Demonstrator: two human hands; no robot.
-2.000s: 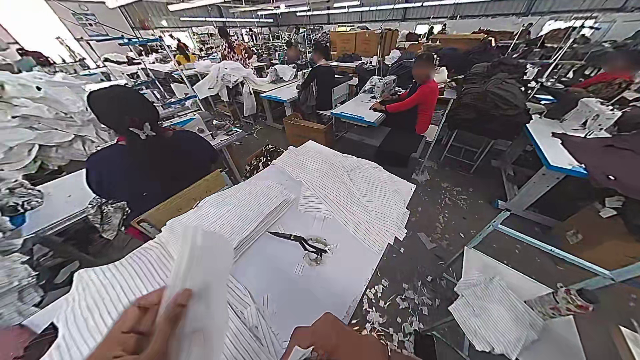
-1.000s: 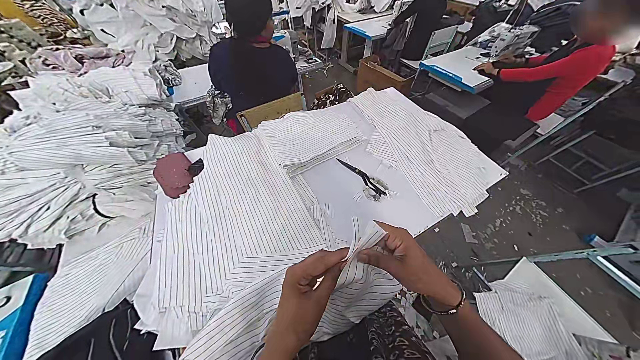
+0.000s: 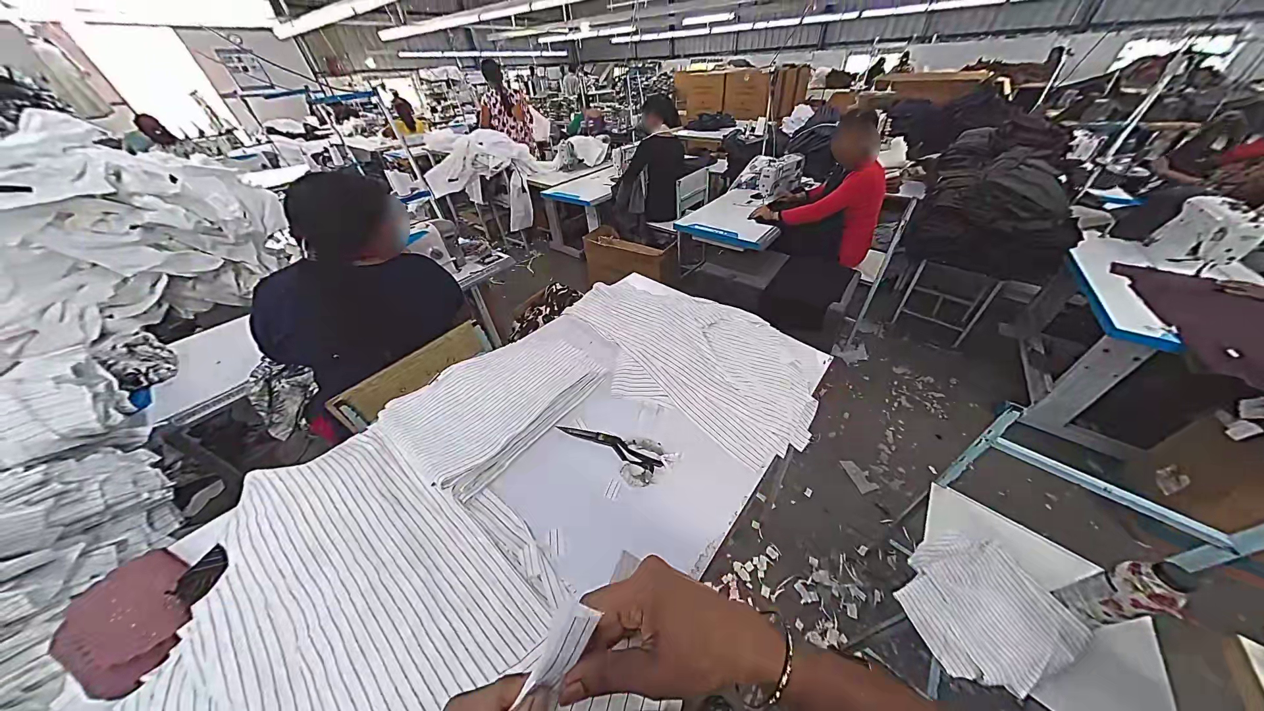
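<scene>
At the bottom of the head view, my right hand (image 3: pixel 681 632) pinches the edge of a striped white fabric piece (image 3: pixel 558 647). Only the fingers of my left hand (image 3: pixel 489 694) show at the lower edge, closed on the same piece. Dark-handled scissors (image 3: pixel 617 446) lie on the white tabletop (image 3: pixel 592 504) beyond my hands, beside small scraps. A stack of striped fabric (image 3: pixel 494 395) lies left of the scissors, and more striped pieces (image 3: pixel 701 365) spread along the far right of the table. A large striped layer (image 3: pixel 346 563) covers the near left.
A maroon cloth (image 3: pixel 123 622) lies at the left edge, near piled white garments (image 3: pixel 128 237). One person (image 3: pixel 355 306) sits just past the table, another (image 3: pixel 849 207) at a sewing machine. A blue metal frame (image 3: pixel 1106 484) and striped fabric on a low board (image 3: pixel 997 612) stand right.
The view has tilted up since one second ago. My hands, then both fully visible around the bunched striped fabric, are now lower in view, with the left mostly out of it. The scissors have stayed put.
</scene>
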